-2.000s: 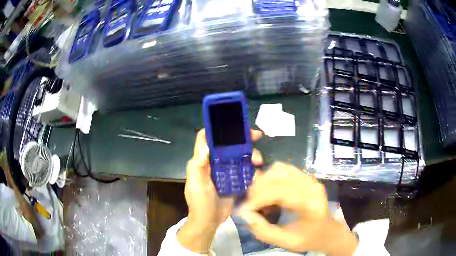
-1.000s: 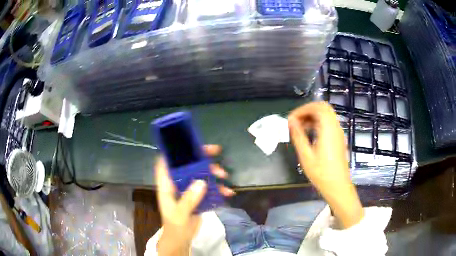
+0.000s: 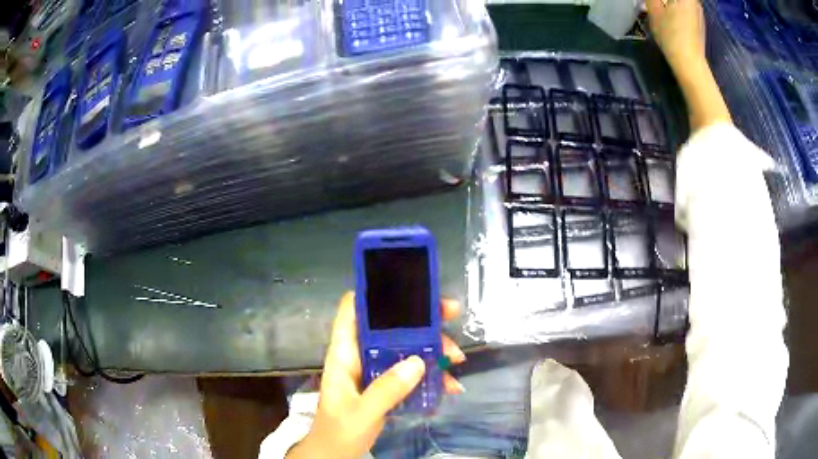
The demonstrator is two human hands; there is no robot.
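Note:
My left hand (image 3: 359,394) holds a blue feature phone (image 3: 399,300) upright over the bench's front edge, dark screen facing me, thumb on the keypad. A small dark green spot shows at its fingertips. My right hand (image 3: 674,27) is stretched to the far upper right, partly cut off by the top edge, beside a whitish translucent bottle (image 3: 617,14). Whether it holds anything cannot be told. The lens tray (image 3: 578,179), with black-bordered rectangles, lies right of the phone. The white wipe does not show on the bench.
A tall stack of clear phone trays (image 3: 269,148) fills the back left. Another tray stack (image 3: 762,108) stands at far right, beyond my right sleeve. Slim tweezers (image 3: 175,298) lie on the green bench (image 3: 242,332). A small fan (image 3: 22,363) and a white box (image 3: 36,255) are at far left.
My right hand has moved up and away to the bottle. The white wipe is gone from the bench. My left hand has brought the phone more upright, and the view has shifted right.

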